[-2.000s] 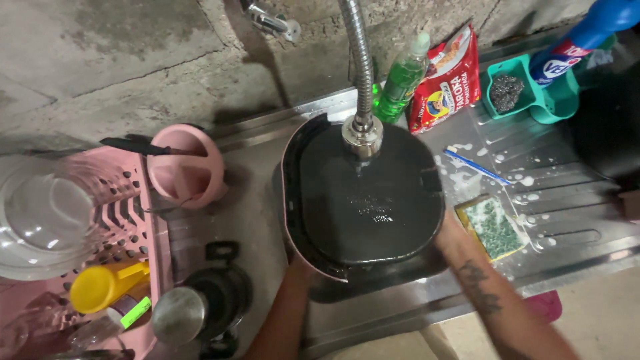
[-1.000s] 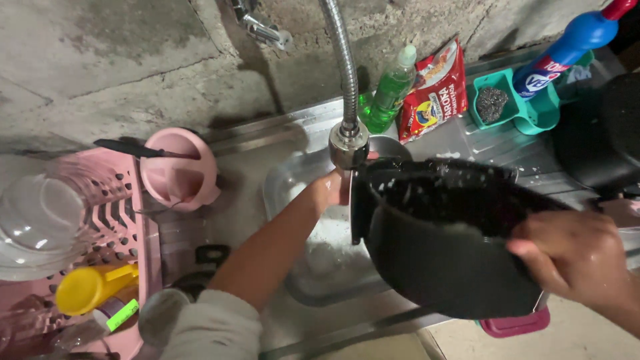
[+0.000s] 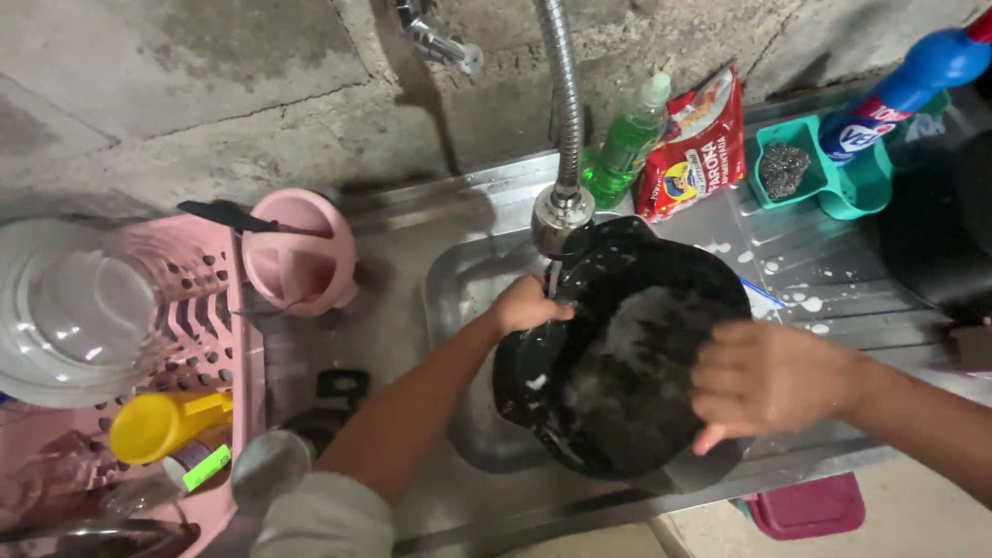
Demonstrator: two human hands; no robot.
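Observation:
Over the steel sink basin, a black container with a wet inside is tilted under the faucet head, and water runs onto its left part. My left hand grips its upper left edge beside the stream. At the right side, my right hand is closed on the container's rim. The fingertips of my right hand are partly hidden. Behind the container stand a green dish soap bottle and a red farofa packet.
A pink dish rack with a clear bowl and yellow cup stands left, by a pink utensil holder. At right are a teal caddy, steel wool, a blue bottle and a dark pot.
The container has turned: two seconds ago its flat black face was up under the faucet, then it was tipped sideways, and now its wet inside faces the camera. Both hands have shifted along it.

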